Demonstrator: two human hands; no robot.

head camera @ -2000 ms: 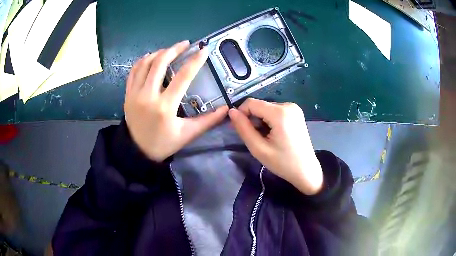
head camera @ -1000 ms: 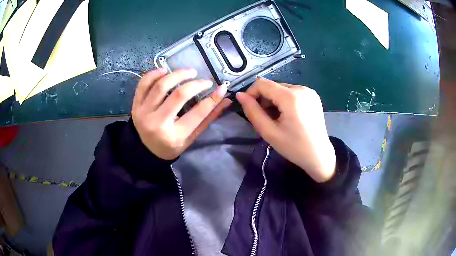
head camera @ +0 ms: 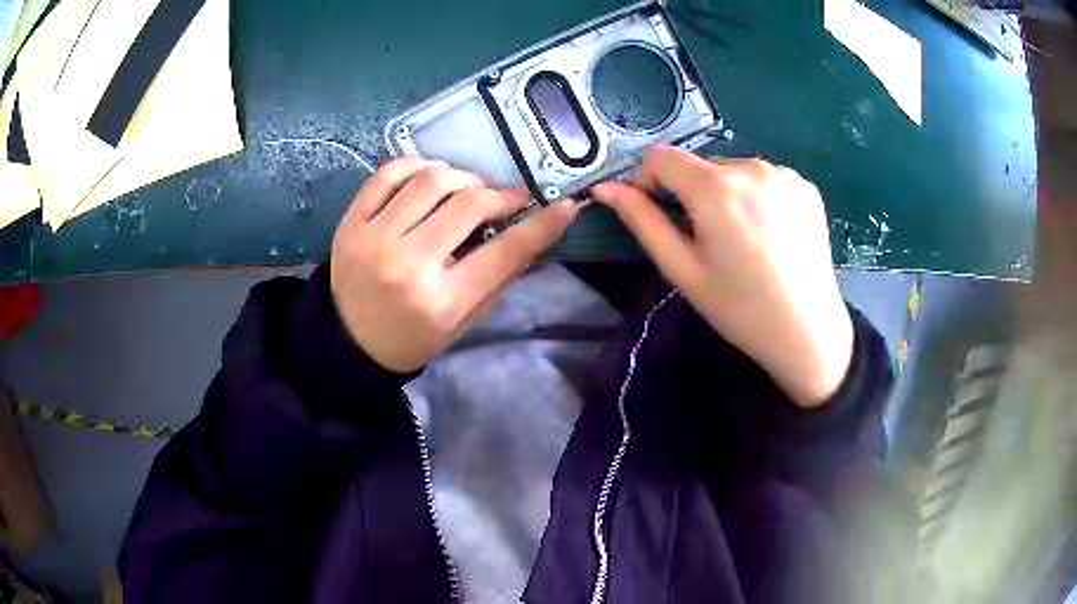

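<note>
The grey front housing (head camera: 455,132) lies tilted on the green bench near its front edge, its round opening (head camera: 635,90) at the upper right and its oval window (head camera: 561,119) beside it. A black sealing strip (head camera: 513,139) runs across the housing left of the oval window. My left hand (head camera: 431,254) holds the housing's near left edge, fingers over the shell. My right hand (head camera: 738,242) has thumb and forefinger closed at the near long edge, close to my left fingertips. What lies between the right fingertips is too small to tell; a thin dark line shows along that edge.
Cream backing sheets (head camera: 177,124) with wide black bands lie at bench left. A pale loose paper piece (head camera: 880,59) lies at the upper right. A thin white wire (head camera: 319,143) curls from the housing's left end. The green bench's front edge (head camera: 189,267) runs just below the hands.
My right hand has moved right and up along the near edge, from the crossing strip's end. My left hand has moved off the housing's middle to its near edge, uncovering the left part.
</note>
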